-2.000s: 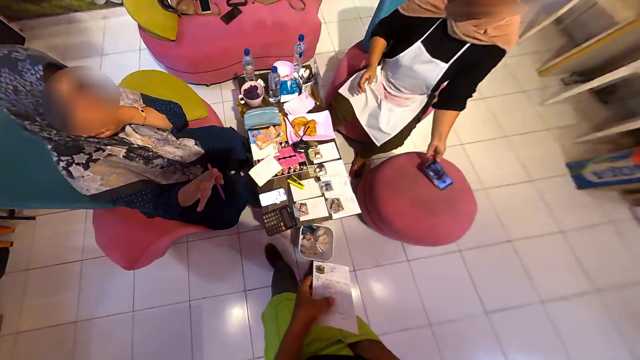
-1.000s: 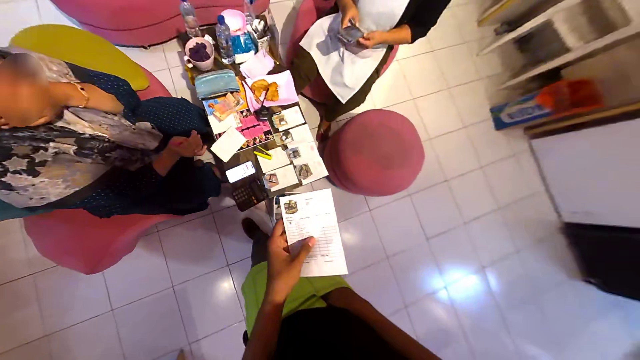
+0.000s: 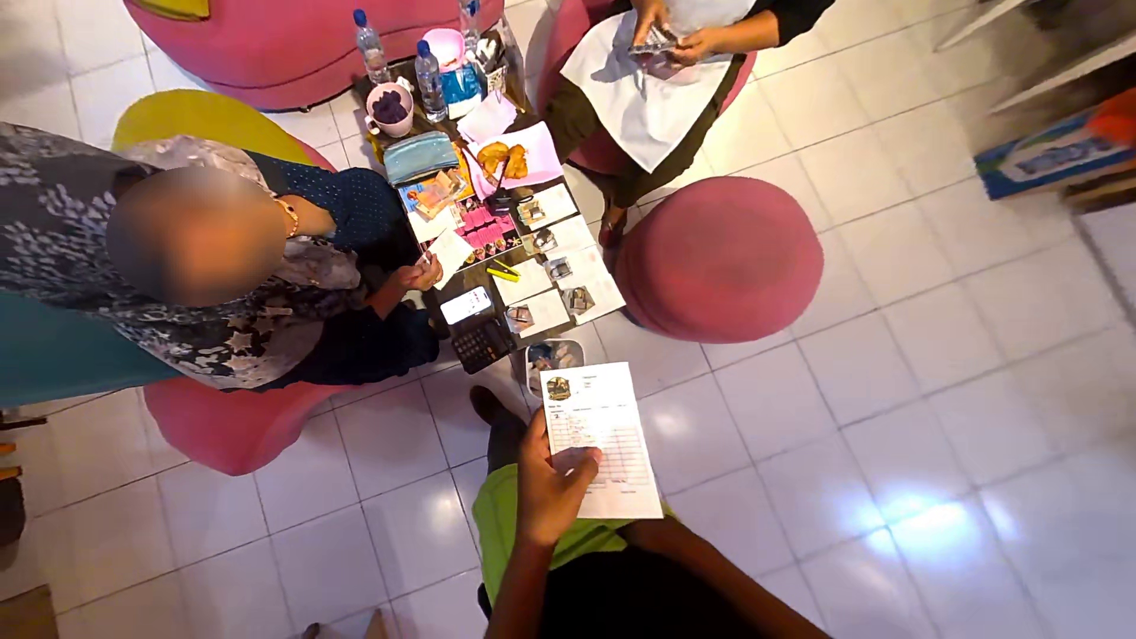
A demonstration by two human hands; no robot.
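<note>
My left hand [image 3: 555, 484] holds a printed paper form [image 3: 612, 444] by its left edge, the thumb on top. The form bears a logo, a ruled table and some writing. My right forearm [image 3: 701, 559] reaches toward the form's lower right, but the right hand itself does not show. Just beyond the form stands a small bin [image 3: 555, 355] with crumpled things inside. Past it, a low table holds a black calculator [image 3: 482, 343], a phone [image 3: 466, 305], a yellow stapler-like tool [image 3: 503, 271] and several paper slips with small pictures [image 3: 590, 275].
A person [image 3: 222, 266] sits at left, fingers on a paper. Another person [image 3: 683, 62] at the top holds a phone. A round pink stool [image 3: 721, 257] stands right of the table. Water bottles [image 3: 429, 80], a pink mug [image 3: 389, 108] and fried food [image 3: 502, 160] are on the table.
The person at the top has lifted the phone from the stool and holds it in both hands. The seated person at left now touches a paper on the table. The view has shifted.
</note>
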